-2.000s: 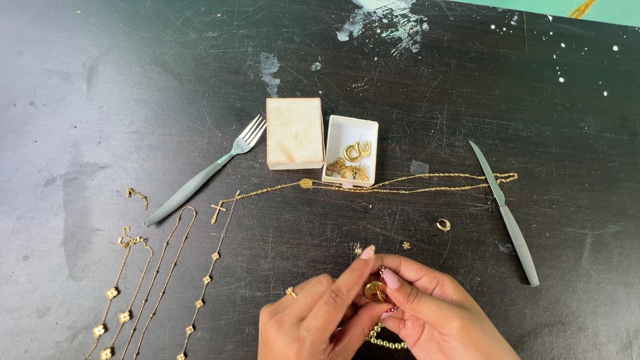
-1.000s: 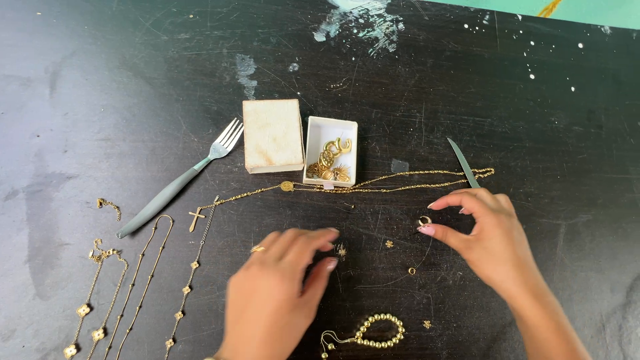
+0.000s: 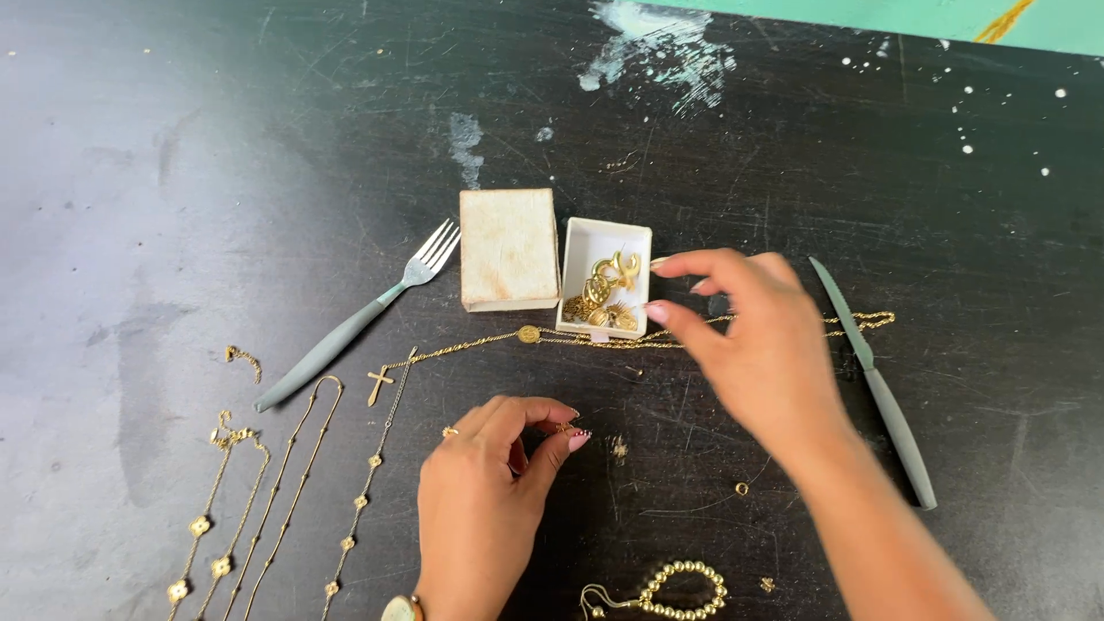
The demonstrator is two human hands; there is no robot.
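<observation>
My left hand [image 3: 492,492] pinches a tiny gold piece of jewelry [image 3: 564,427] between thumb and forefinger, low over the table's middle. At the right edge of the open white box [image 3: 606,226] is my right hand [image 3: 750,345], its thumb and forefinger apart with nothing seen between them. Gold earrings and other gold jewelry [image 3: 597,291] lie inside the box. A gold beaded bracelet [image 3: 683,567] rests nearer me. Gold rope chain [image 3: 466,347] with a cross pendant [image 3: 379,385] runs below the box and partly behind my right hand.
The worn box lid [image 3: 509,246] sits left of the box, beside a fork [image 3: 345,326]. A table knife [image 3: 875,379] lies at right across the chain. Several gold necklaces [image 3: 280,492] spread at lower left. Small gold pieces [image 3: 742,488] are scattered on the dark table [image 3: 259,155].
My right hand has moved from the small hoop at right to the box; that hoop is gone from its spot. The beaded bracelet, between both hands two seconds ago, lies on the table.
</observation>
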